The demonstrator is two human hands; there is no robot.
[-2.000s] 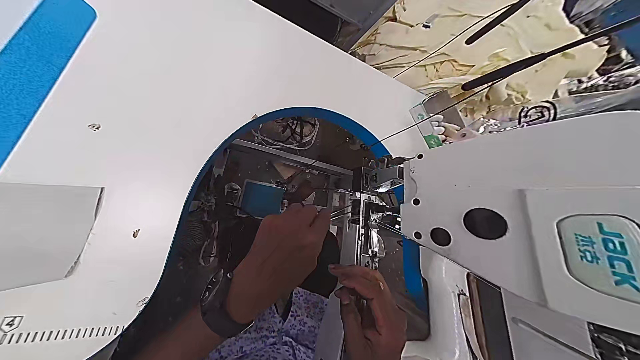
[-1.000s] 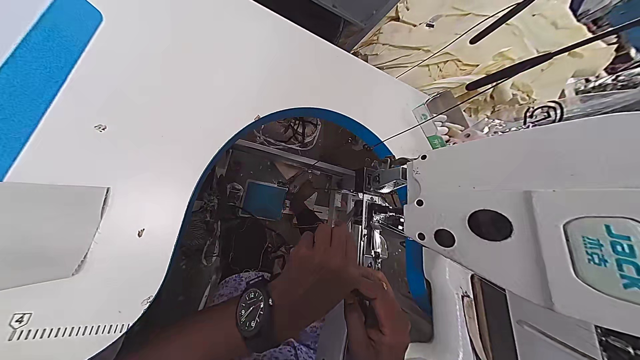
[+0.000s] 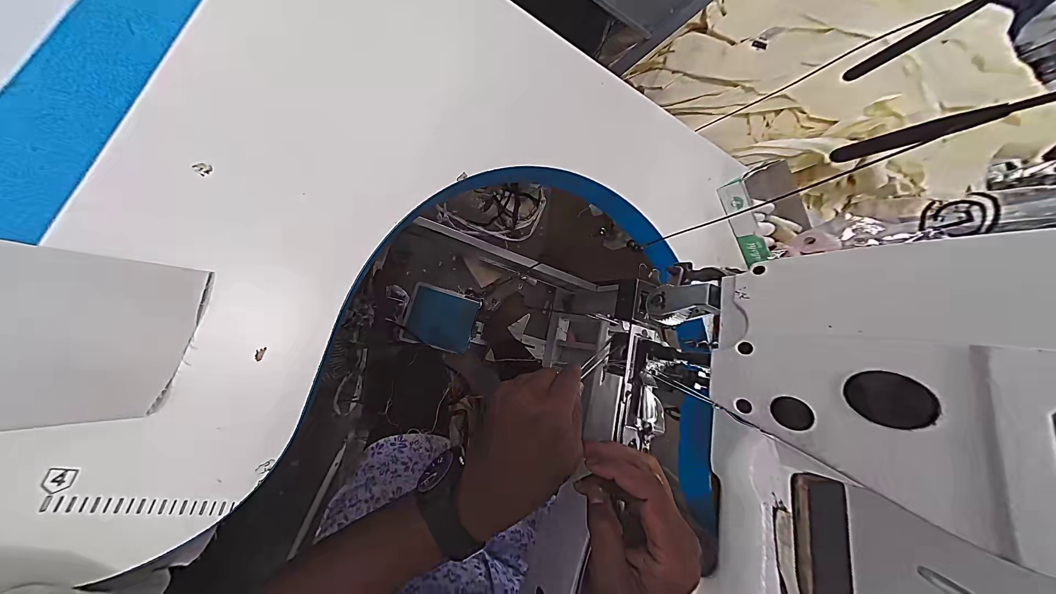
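Observation:
My left hand (image 3: 528,445), with a wristwatch (image 3: 445,503) on its wrist, is closed on a thin two-pronged metal tool (image 3: 596,360), which looks like tweezers. Its prongs point up and right toward the metal needle and looper parts (image 3: 639,371) of a white sewing machine (image 3: 825,330). Just below and to the right is my right hand (image 3: 639,511), thumb and forefinger nearly together beside the narrow metal arm (image 3: 605,404). Whether anything thin lies between those fingertips cannot be told. Fine threads (image 3: 685,386) run from the metal parts to the machine body.
Around the hands is a blue-edged cutout (image 3: 536,175) in the white table (image 3: 330,107). Below it show a blue pad (image 3: 443,318), coiled cables (image 3: 503,210) and patterned purple cloth (image 3: 379,478). A small box (image 3: 742,223) and cream fabric (image 3: 808,107) lie behind the machine.
Two seconds ago my left hand was higher, close to the needle parts; it has since come down nearer my right hand. The watch face has turned away from view since one second ago.

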